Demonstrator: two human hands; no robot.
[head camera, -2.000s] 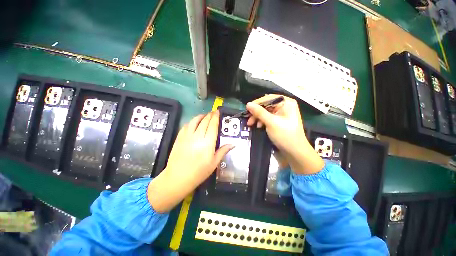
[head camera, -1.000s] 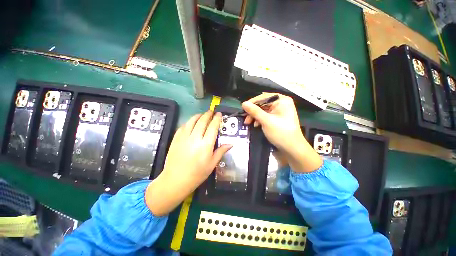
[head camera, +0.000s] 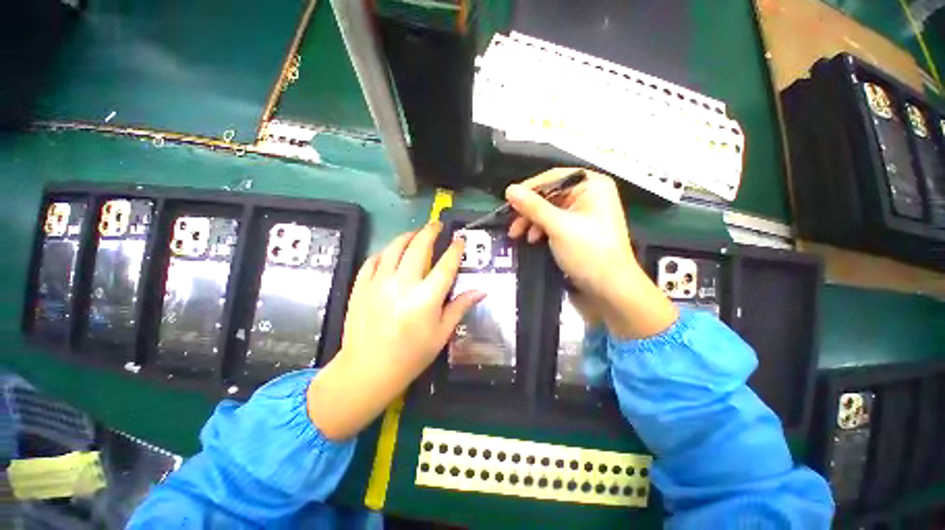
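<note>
My right hand (head camera: 570, 228) holds dark tweezers (head camera: 497, 214) like a pen, the tip at the camera block (head camera: 478, 248) of a phone housing (head camera: 483, 333) in the black foam tray (head camera: 534, 399). My left hand (head camera: 399, 316) lies flat over the tray's left edge, its index fingertip at the same camera block and its thumb on the housing. Any dot at the tweezer tip is too small to tell. My right wrist partly hides a second housing. A cream adhesive sheet (head camera: 534, 468) with two rows of dark dots lies in front of the tray.
A second tray (head camera: 236, 300) with filled pockets is at left. White dotted sheets (head camera: 611, 119) are piled beyond the work tray, beside a metal upright (head camera: 378, 98). Stacked trays (head camera: 829, 155) stand far right, and another tray (head camera: 912, 445) lies near right. Yellow tape (head camera: 387, 455) crosses the bench.
The view has shifted slightly. My left index finger has moved onto the edge of the camera block, beside the tweezer tip. The right hand keeps its grip on the tweezers.
</note>
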